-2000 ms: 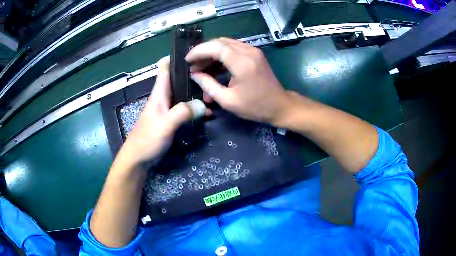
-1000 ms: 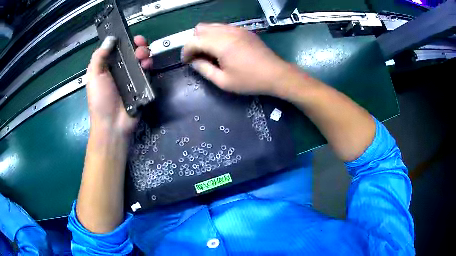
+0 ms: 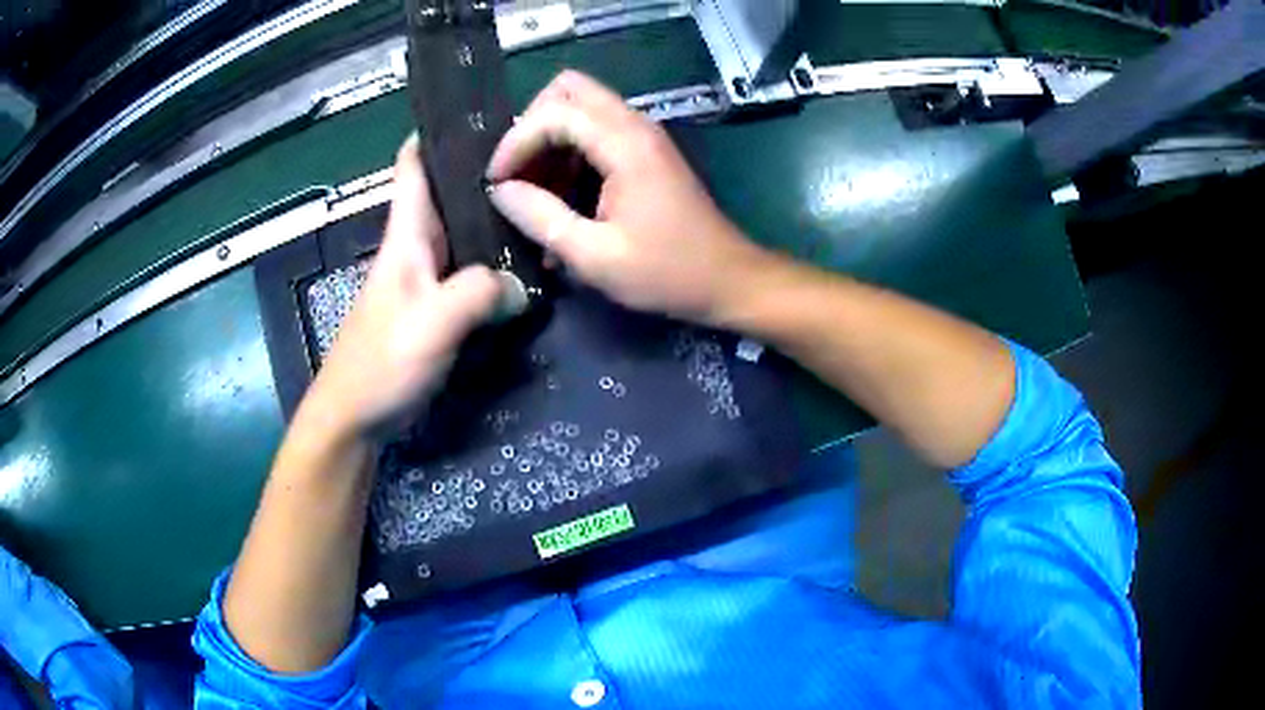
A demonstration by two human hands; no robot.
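Observation:
My left hand point(image 3: 396, 312) holds a long dark workpiece point(image 3: 465, 125) upright in the picture above the tray's far left part; a pale covering is on the thumb tip. My right hand point(image 3: 624, 208) is at the workpiece's right side, thumb and index finger pinched together at its surface. A tiny bright spot shows at the fingertips, probably a small ring, too small to be sure. The black parts tray point(image 3: 666, 520) lies below both hands, with many small rings point(image 3: 555, 465) scattered in it and a green label point(image 3: 584, 531) on its near edge.
A dark green bench point(image 3: 902, 236) lies around the tray. Silver conveyor rails point(image 3: 208, 264) curve behind it, with a metal upright point(image 3: 742, 49) at the back. A blue sleeve of another person point(image 3: 49, 631) shows at the lower left.
Since one second ago, my left hand has moved right and turned the workpiece from its lighter, tilted view to dark and nearly upright. My right hand has met its side.

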